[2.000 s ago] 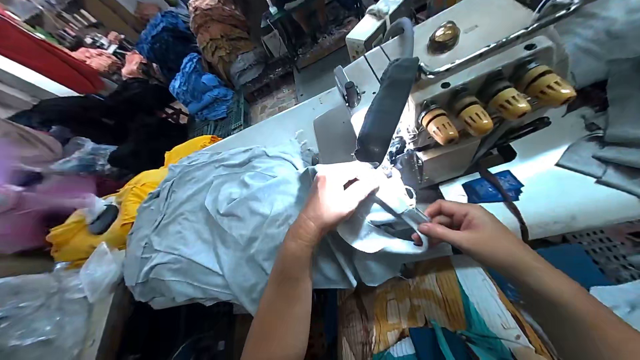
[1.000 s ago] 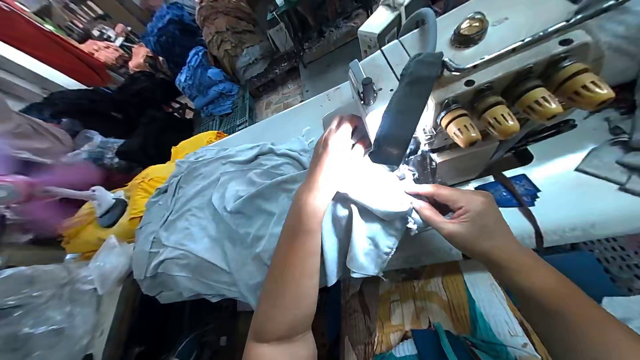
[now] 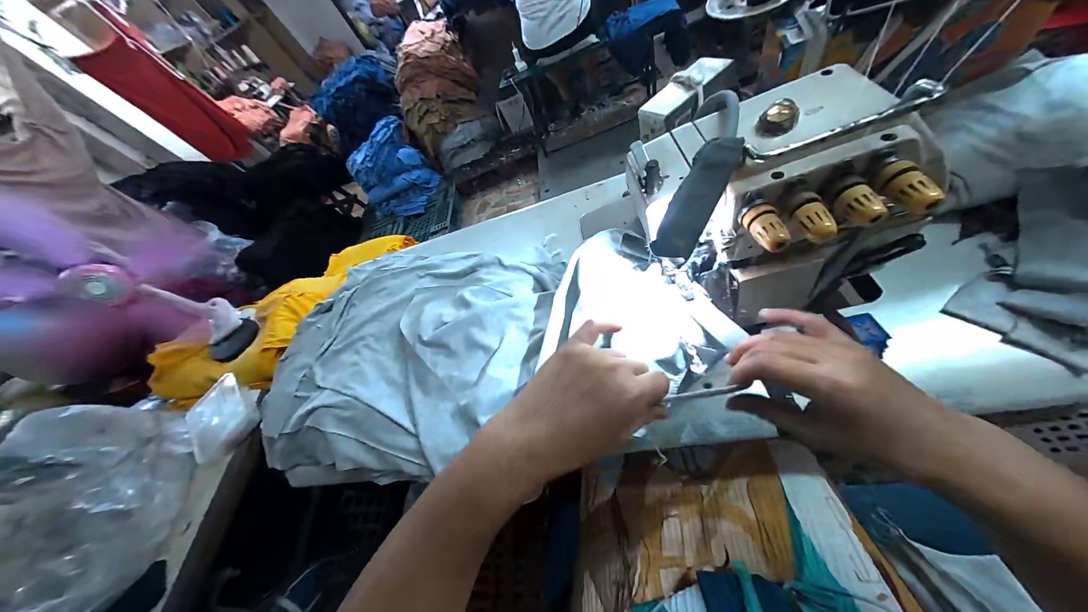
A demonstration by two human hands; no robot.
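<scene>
An overlock sewing machine (image 3: 833,127) with several yellow tension dials (image 3: 812,217) stands on a white table. A brightly lit piece of light grey fabric (image 3: 625,297) lies at its needle area, partly washed out by glare. My left hand (image 3: 595,395) is on the fabric's near edge, fingers curled on it. My right hand (image 3: 807,374) pinches the edge at the right, just below the dials, with thumb and fingers. A thin strip of the edge spans between both hands. A heap of grey fabric (image 3: 408,357) lies left of the machine.
Yellow cloth (image 3: 280,314) and a blurred purple fan (image 3: 93,285) are at the left, above clear plastic bags (image 3: 85,501). Grey cut pieces (image 3: 1054,255) lie at the right. A wooden board (image 3: 688,518) is below the table edge. A person (image 3: 552,21) sits in the background.
My left hand has come down from beside the needle area to the fabric's near edge. The fabric at the machine now lies spread flatter. The view has shifted.
</scene>
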